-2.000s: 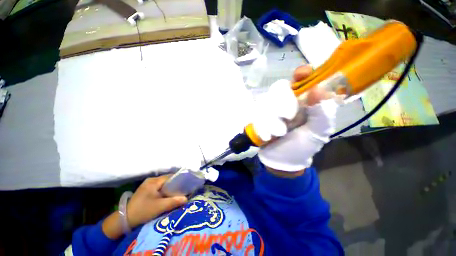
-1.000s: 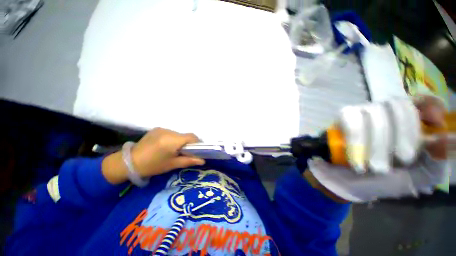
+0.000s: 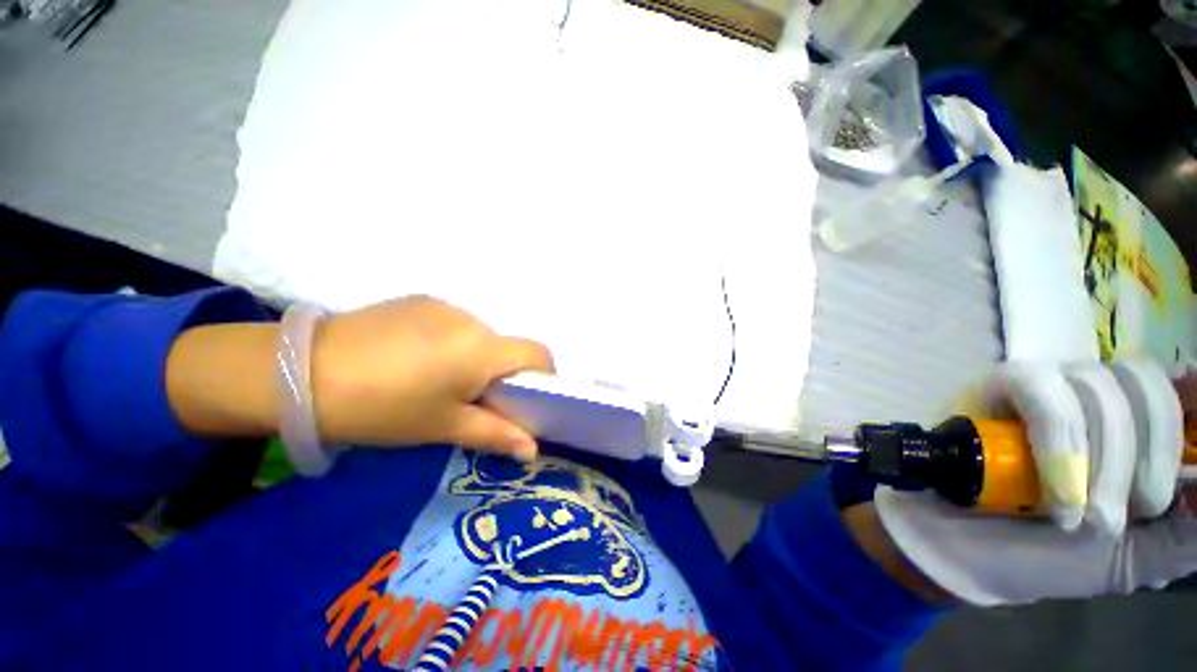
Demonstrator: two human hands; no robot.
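My left hand (image 3: 420, 374), bare with a pale bangle at the wrist, grips the silver-white lamp housing (image 3: 578, 415) near its right end. A small white end cap (image 3: 684, 444) with two ring-like tabs sits at that end, and a thin dark lead wire (image 3: 730, 335) rises from it. My right hand (image 3: 1063, 486), in a white glove, is closed around the orange electric screwdriver (image 3: 1004, 465). The screwdriver lies level, its bit pointing left with the tip at or very near the end cap. No screw can be made out.
White padding (image 3: 525, 171) lies on the grey bench. Behind right are a clear screw bag (image 3: 860, 118), a blue tray (image 3: 978, 112) with white pieces, and a small translucent bottle-like item (image 3: 880, 210). A folded white sheet (image 3: 1037, 263) and printed cardboard (image 3: 1135, 276) lie at right; a brown-edged board (image 3: 715, 20) is behind.
The view has shifted and come closer. The screwdriver has swung from slanting to level. The housing now points right, with its flat face visible. Both hands keep their holds.
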